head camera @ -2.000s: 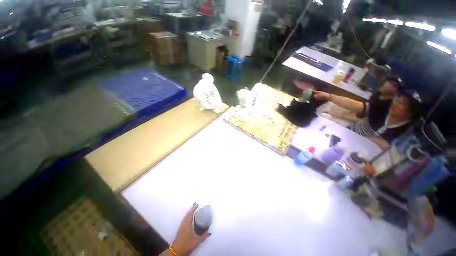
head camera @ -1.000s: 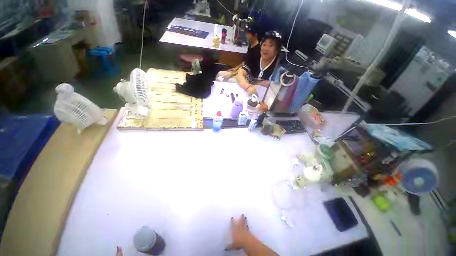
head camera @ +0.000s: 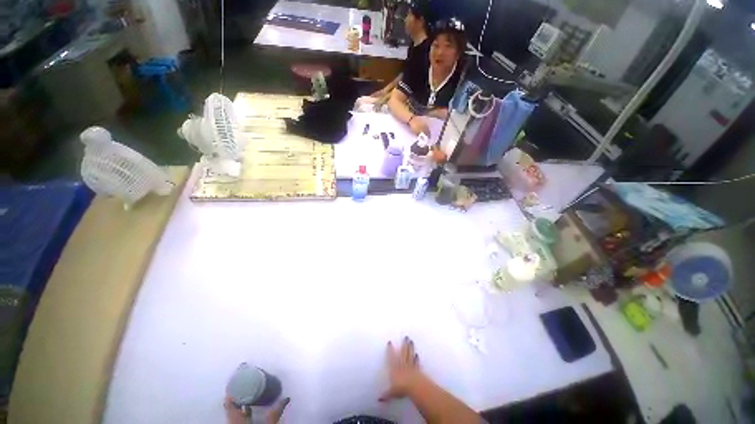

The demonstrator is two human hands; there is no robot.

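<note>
A round lidded cup (head camera: 255, 386) with a grey-blue top and darker sides stands on the white table top (head camera: 290, 281) at the lower left. My left hand (head camera: 242, 413) is at the cup's near side, cut off by the bottom edge, with fingertips on both sides of the cup, around its base. My right hand (head camera: 402, 369) lies palm down on the table to the right of the cup, fingers spread, holding nothing visible.
A phone (head camera: 568, 334) and a thin white cable (head camera: 476, 337) lie at right. Thread cones (head camera: 519, 269) and a blue-white fan (head camera: 699, 275) stand further right. Two white fans (head camera: 124, 168) are at left. A slatted board (head camera: 277, 157), bottles (head camera: 360, 184) and two people (head camera: 430, 83) are beyond.
Over two seconds the view has swung right. My left hand had held the cup, was mostly out of view a second ago, and is back around it. My right hand has come into view.
</note>
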